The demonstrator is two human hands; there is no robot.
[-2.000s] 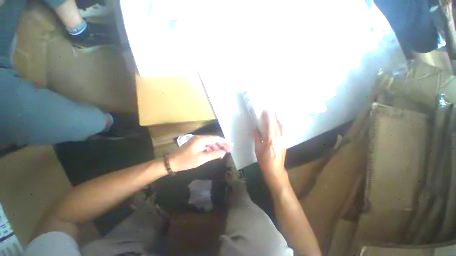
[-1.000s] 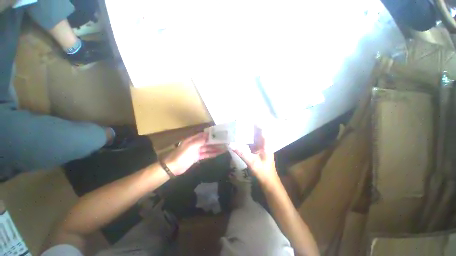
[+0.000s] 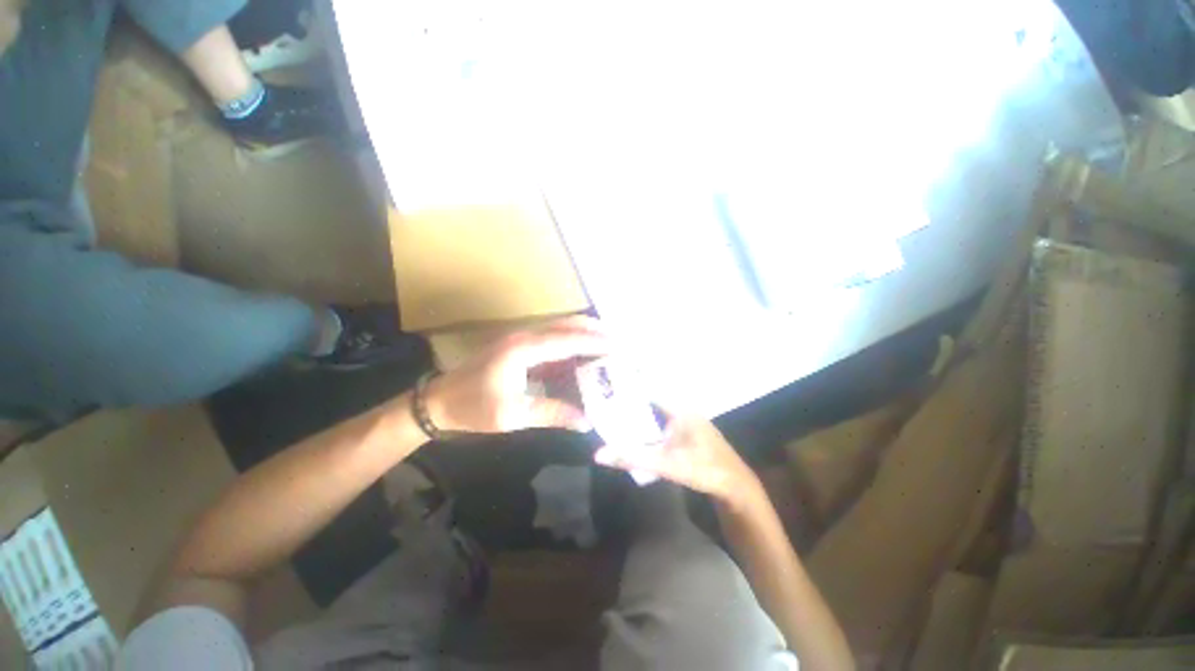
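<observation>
A small white carton (image 3: pixel 621 406) with some dark print is held in front of me, just off the near edge of the white table (image 3: pixel 655 315). My right hand (image 3: pixel 684 452) holds its lower right end. My left hand (image 3: pixel 518 380) is curved around its upper left side, with thumb and fingers apart; whether it grips the carton is hard to tell. White cartons (image 3: pixel 839 256) lie on the table beyond my hands, their outlines mostly lost in glare.
A brown box (image 3: pixel 485 260) stands at the table corner. A master carton at lower left holds printed white cartons (image 3: pixel 53 590). Flattened corrugated boxes (image 3: pixel 1094 393) stand at right. A seated person's leg (image 3: pixel 144 315) is at left. A crumpled white scrap (image 3: pixel 564 505) lies between my knees.
The right hand came off the table and now holds a carton with the left hand near it. Since one second ago the carton has turned from level to slanting down to the right.
</observation>
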